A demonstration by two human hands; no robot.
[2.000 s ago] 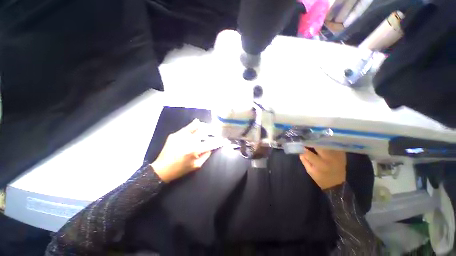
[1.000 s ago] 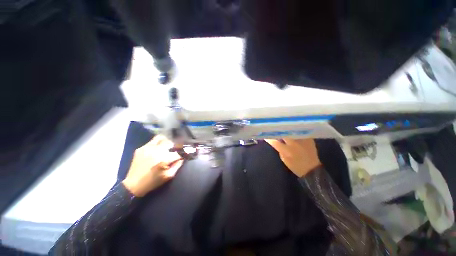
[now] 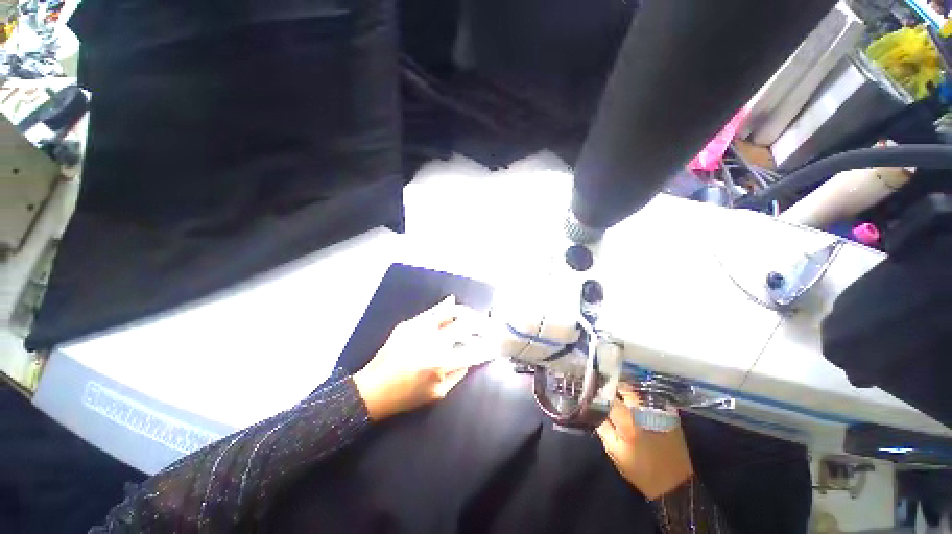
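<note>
The black garment panel [image 3: 491, 448] lies on the white bed under the machine head and hangs down toward the lap. My left hand [image 3: 423, 360] lies on the panel left of the needle area, fingertips near the presser foot [image 3: 522, 365], which is mostly lost in glare. My right hand [image 3: 645, 443] is on the cloth right of the needle area, its fingers partly hidden behind the head's fittings. The industrial lockstitch machine [image 3: 689, 313] has a blue stripe. I cannot tell whether either hand grips the cloth.
A dark tube holder [image 3: 668, 115] rises above the needle end. Black cloth [image 3: 240, 156] hangs at upper left over the white table [image 3: 157, 381] with its printed ruler. The thread cone [image 3: 851, 193] lies behind the head. The control panel [image 3: 898, 443] is at right.
The camera view has swung, so the machine and hands appear farther right and lower than one second ago. Both hands stay on the panel beside the needle area.
</note>
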